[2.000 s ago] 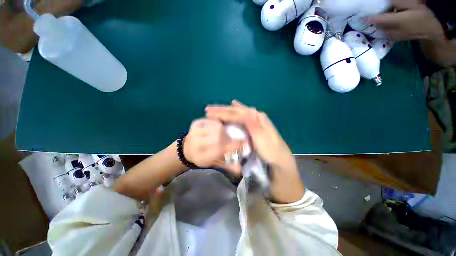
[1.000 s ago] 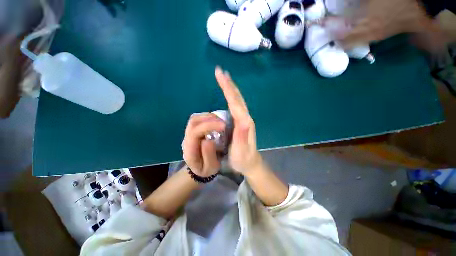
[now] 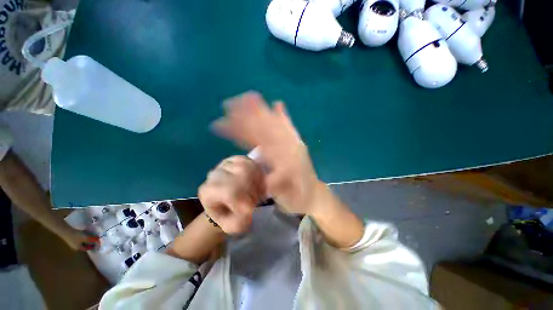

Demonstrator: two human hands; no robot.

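Note:
My left hand (image 3: 230,191), with a dark beaded bracelet at the wrist, is closed and blurred near the table's front edge. A small white part of a camera (image 3: 258,156) shows between my hands; the rest is hidden. My right hand (image 3: 273,151) is beside it, its palm side against the camera, fingers raised, spread and blurred. No cloth can be made out. A pile of white bulb-shaped cameras (image 3: 426,56) lies at the far right.
A translucent wash bottle (image 3: 106,97) lies at the left of the green table (image 3: 200,66). Below left, an open carton holds rows of cameras on a white sheet (image 3: 79,218). Another person's hand (image 3: 85,241) with orange-red fingertips is at its edge. A brown carton (image 3: 467,284) stands lower right.
My right hand's fingers have spread and swung left over my left hand. The neighbour's hand at the camera pile has gone from view. Another person's hand has appeared at the carton on the left.

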